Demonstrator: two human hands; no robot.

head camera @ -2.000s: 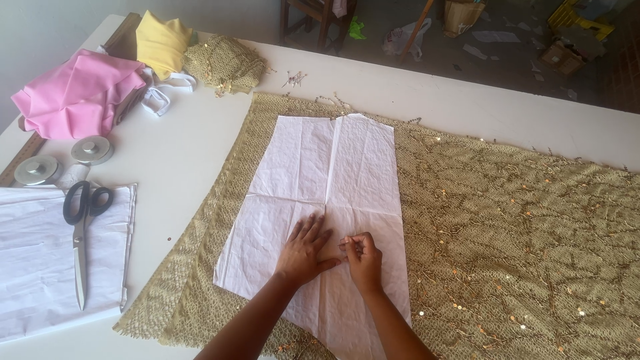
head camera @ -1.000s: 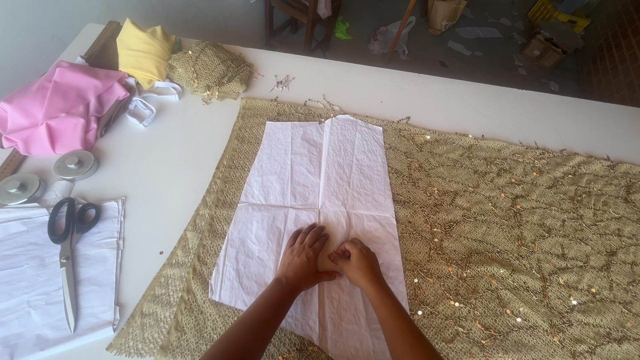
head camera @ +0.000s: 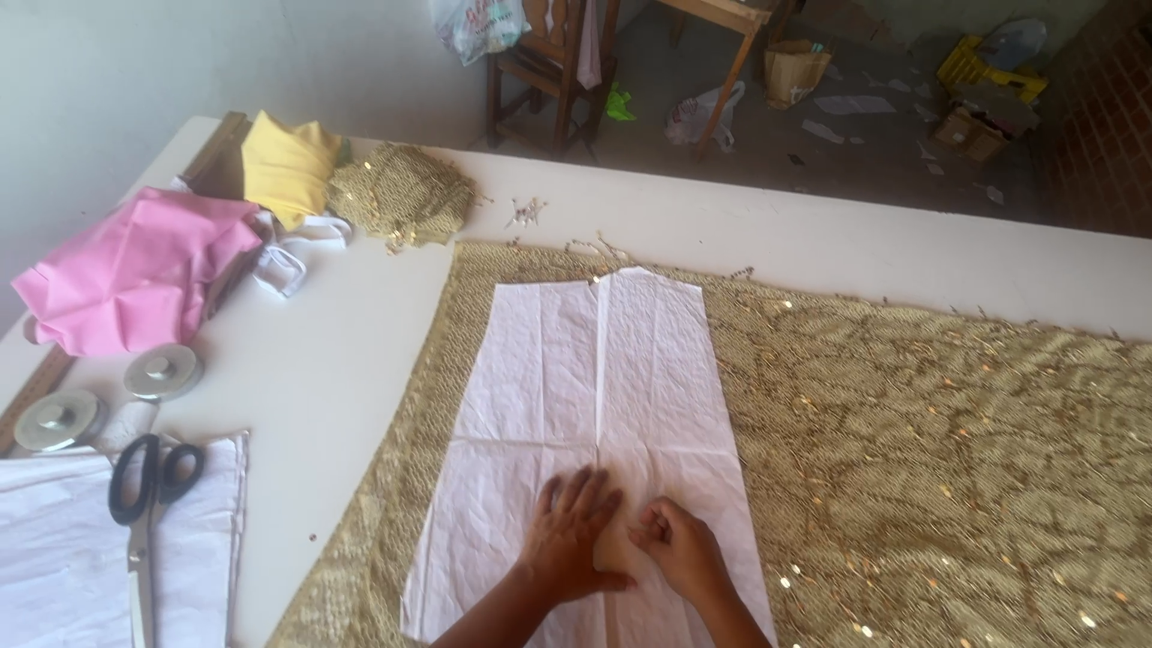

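Note:
A creased white paper pattern piece (head camera: 576, 378) lies on gold sequined fabric (head camera: 900, 450) spread over the white table. My left hand (head camera: 571, 535) rests flat on the lower part of the paper, fingers spread. Just right of it, my right hand (head camera: 679, 544) is on or close above the paper, with thumb and index finger brought together; whether something small is pinched there cannot be made out. Black-handled scissors (head camera: 139, 540) lie on folded white paper (head camera: 63, 549) at the left. A small heap of pins (head camera: 526, 211) sits beyond the fabric's far edge.
Two round metal weights (head camera: 162, 372), pink cloth (head camera: 139, 270), yellow cloth (head camera: 288, 166), bundled gold fabric (head camera: 400, 192) and white straps (head camera: 292, 252) lie at the left. A wooden chair (head camera: 549, 67) and bags stand beyond the table's far edge.
Both hands stay over the lower part of the paper pattern. The view has shifted, showing more of the floor and chair beyond the table.

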